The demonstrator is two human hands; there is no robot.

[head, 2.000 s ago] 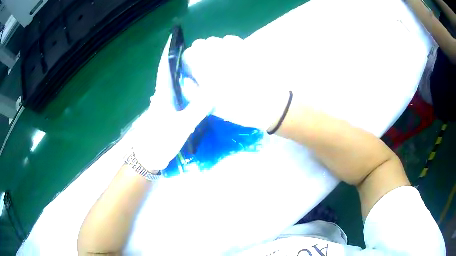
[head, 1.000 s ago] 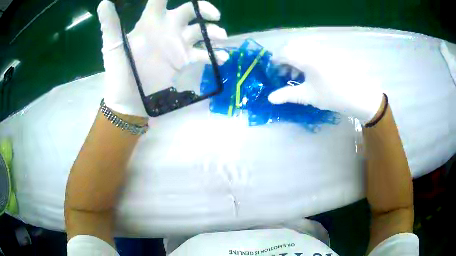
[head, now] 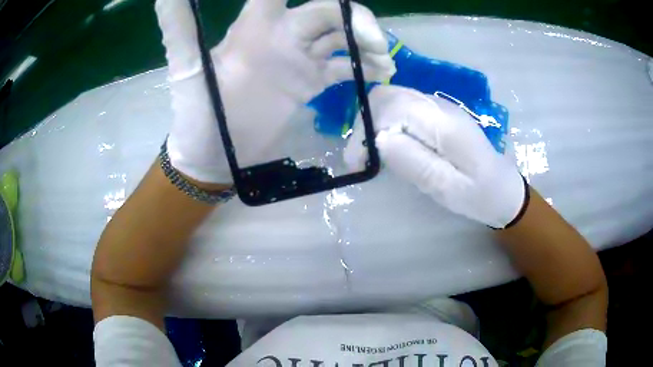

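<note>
A black phone middle frame (head: 286,183) with an open centre is held up over the bench, its busier block at the near end and its far end cut off by the picture's top edge. My gloved left hand (head: 247,79) holds it from behind, fingers around its right side. My gloved right hand (head: 440,150) is at the frame's lower right side, fingertips touching or just behind it; its grip is partly hidden. Blue protective film (head: 455,82) lies in a pile behind both hands, partly seen through the frame, with a yellow-green strip on it.
The bench (head: 401,251) has a white, shiny wrapped top with a curved edge. A smooth dark green surface (head: 93,43) lies beyond it. A green-rimmed fan (head: 8,229) is at the far left edge.
The right hand has moved left from the blue film to the frame's right side. The left hand and frame appear slightly further right and lower. The film pile is now more covered.
</note>
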